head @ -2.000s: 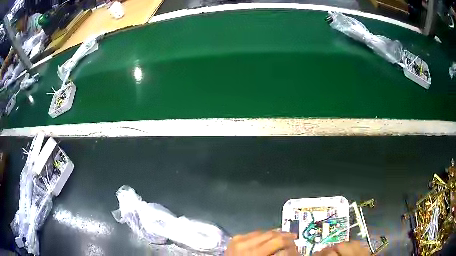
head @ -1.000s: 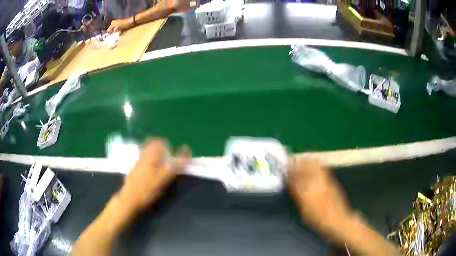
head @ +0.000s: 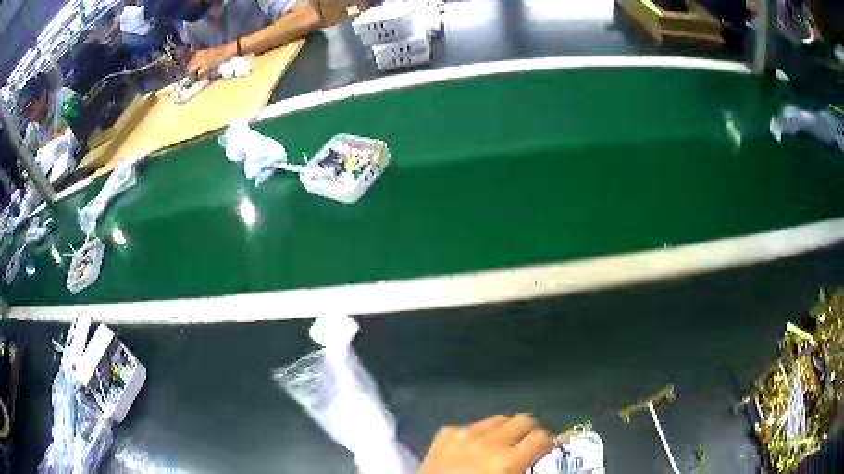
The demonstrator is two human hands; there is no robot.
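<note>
My left hand [head: 486,446] is at the bottom edge, partly cut off, with its fingers closed on the left side of a white power strip housing [head: 572,455]. Only the upper part of this housing shows. A clear plastic bag [head: 356,403] lies left of the hand, with a white plug [head: 333,330] at its far end. Two brass contact strips joined by a white wire [head: 659,421] lie right of the housing. My right hand is not in view.
The green belt [head: 518,185] beyond the pale rail [head: 463,285] carries an open housing [head: 347,168] with a bagged cord. Bagged units [head: 111,375] lie at left. A contact strip pile [head: 800,398] lies far right. A person's arm [head: 268,37] is beyond the belt.
Both hands have left the rail area. A housing now lies on the belt, and my left hand is low at another housing. My right hand has gone out of view. The housing at the belt's right is gone.
</note>
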